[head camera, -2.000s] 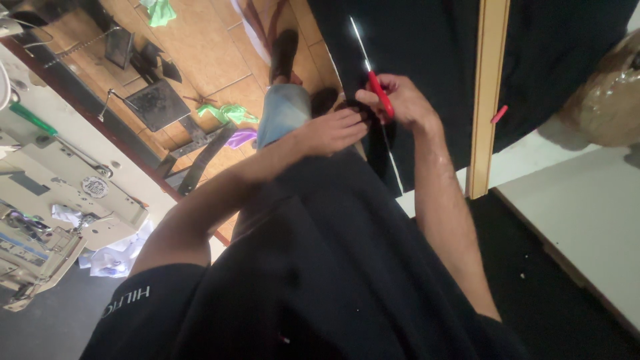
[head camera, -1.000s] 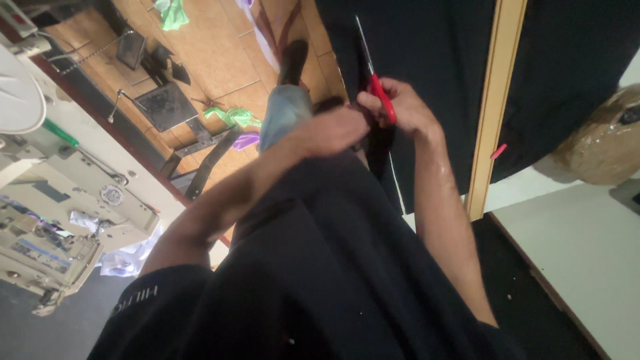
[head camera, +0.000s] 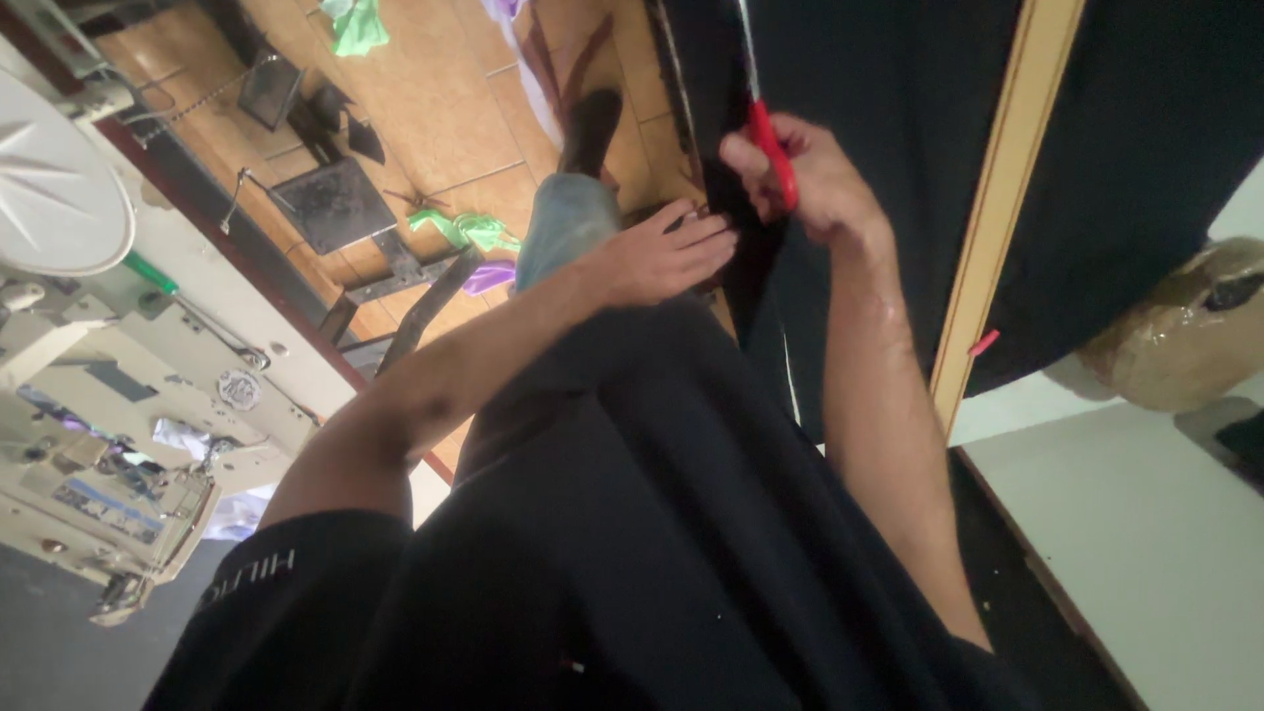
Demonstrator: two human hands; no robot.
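Red-handled scissors (head camera: 774, 153) are in my right hand (head camera: 815, 183), their metal blades pointing away from me toward the top of the view. Dark fabric (head camera: 889, 118) lies spread beneath that hand, and its edge runs down beside my left hand. My left hand (head camera: 671, 252) is at the fabric's near edge, just left of the scissors, with its fingers bent; whether they pinch the cloth is hard to tell. A long wooden strip (head camera: 997, 188) lies across the fabric to the right of my right forearm.
A sewing machine (head camera: 148, 395) stands at the left, with a green-handled screwdriver (head camera: 153, 272) near it. A pedal plate (head camera: 331, 205) and green cloth scraps (head camera: 464, 229) are down at the tiled floor. A small red piece (head camera: 985, 343) lies by the strip; a plastic-wrapped bundle (head camera: 1175, 336) is at the right.
The fingers of my left hand have spread somewhat since the last frame. My right hand keeps hold of the scissors.
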